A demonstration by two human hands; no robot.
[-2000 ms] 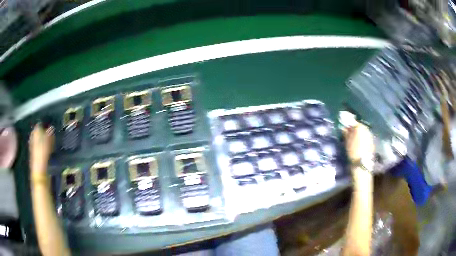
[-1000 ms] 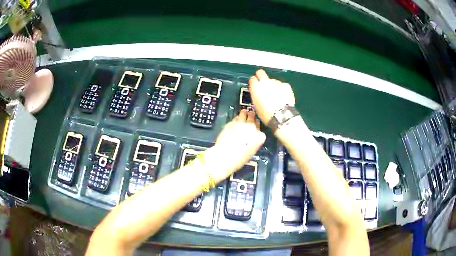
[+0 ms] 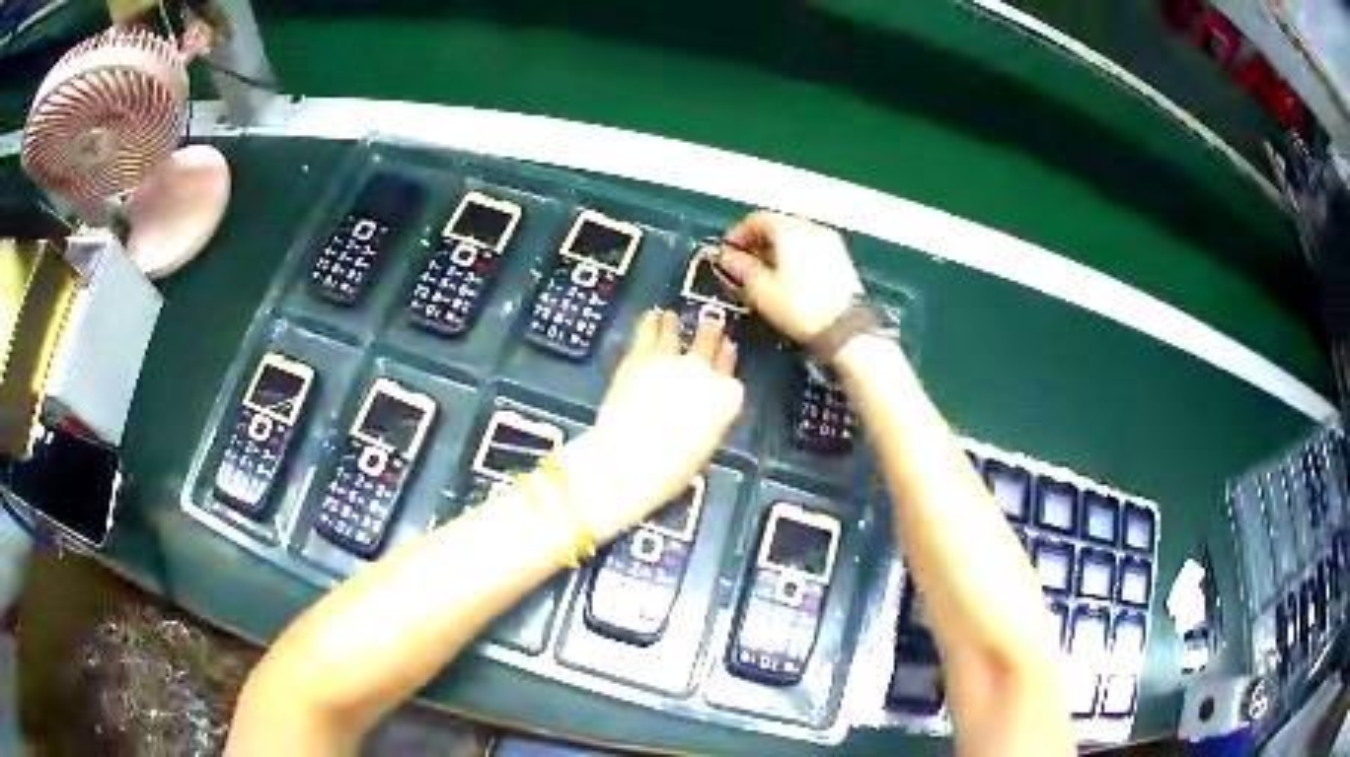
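A black keypad phone [image 3: 714, 315] lies in the upper row of a clear phone tray [image 3: 314, 328]. My left hand [image 3: 674, 396] lies over its lower part, fingertips on the keypad. My right hand [image 3: 797, 278] pinches at the top corner of the tan frame around its screen; the exact grip is partly hidden. Another phone [image 3: 826, 408] sits to the right, its top hidden by my right wrist. The lower row holds several phones with tan frames [image 3: 782, 592]. The upper left phone [image 3: 353, 256] shows no tan frame.
A tray of dark-rimmed lenses [image 3: 1099, 518] lies right, partly under my right forearm. Beyond are white paper [image 3: 1189, 595], a dispenser [image 3: 1226, 707] and another tray [image 3: 1291, 533]. A pink fan [image 3: 107, 119], gold-topped box [image 3: 33, 333] and black slab [image 3: 67, 485] stand left.
The view has shifted, so the tray sits further right. Both hands have moved from the upper row's rightmost phone to the one on its left. Two seconds ago they were wide apart.
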